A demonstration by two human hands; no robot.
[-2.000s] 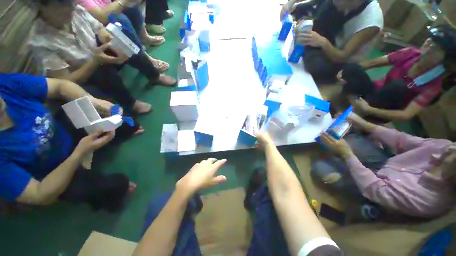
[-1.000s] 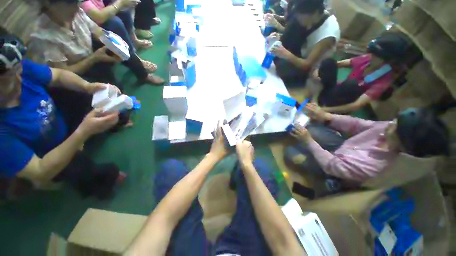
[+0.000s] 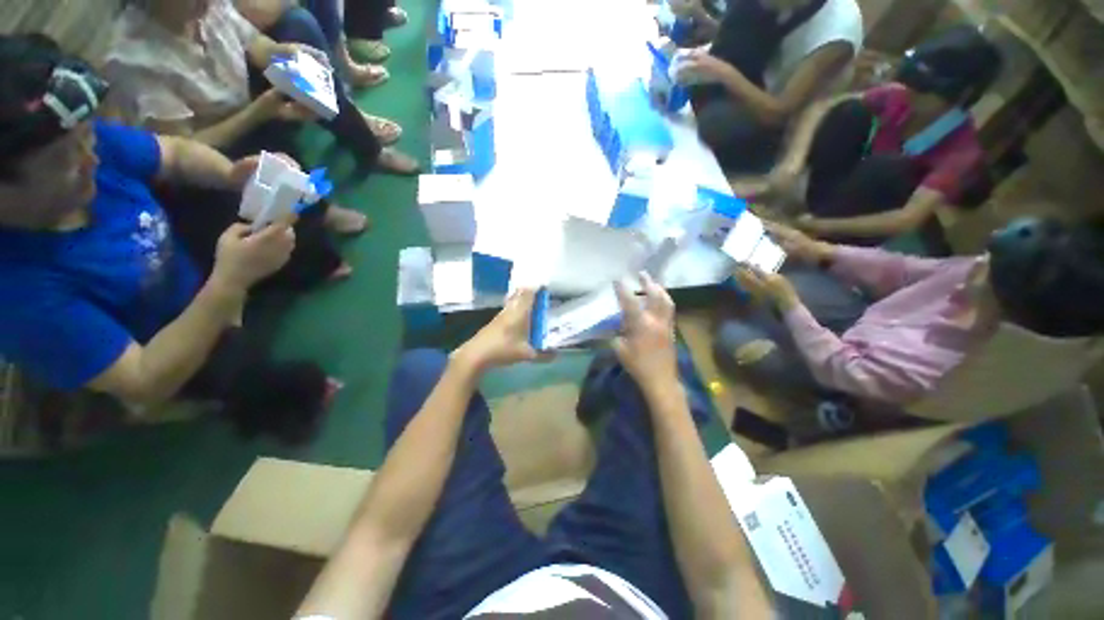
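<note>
A white retail box with a blue side (image 3: 581,317) is between my two hands, just past my knees at the near edge of the table. My left hand (image 3: 506,329) grips its blue left end. My right hand (image 3: 647,322) is at its right end, with the fingers over the edge. Print on the box face is too blurred to read. A pale open box or card (image 3: 599,252) lies on the table just behind it. Whether anything is inside the held box is hidden.
The white table (image 3: 533,145) bears blue-and-white boxes along both sides. People sit left and right holding boxes. An open brown carton (image 3: 291,503) is at my lower left. A printed white carton (image 3: 785,539) and a brown carton of blue packaging (image 3: 987,497) are at my right.
My hands, close together over white pieces a second ago, are now wider apart on a blue-sided box. Earlier still, my left hand was empty. The neighbour at right now holds up a white box.
</note>
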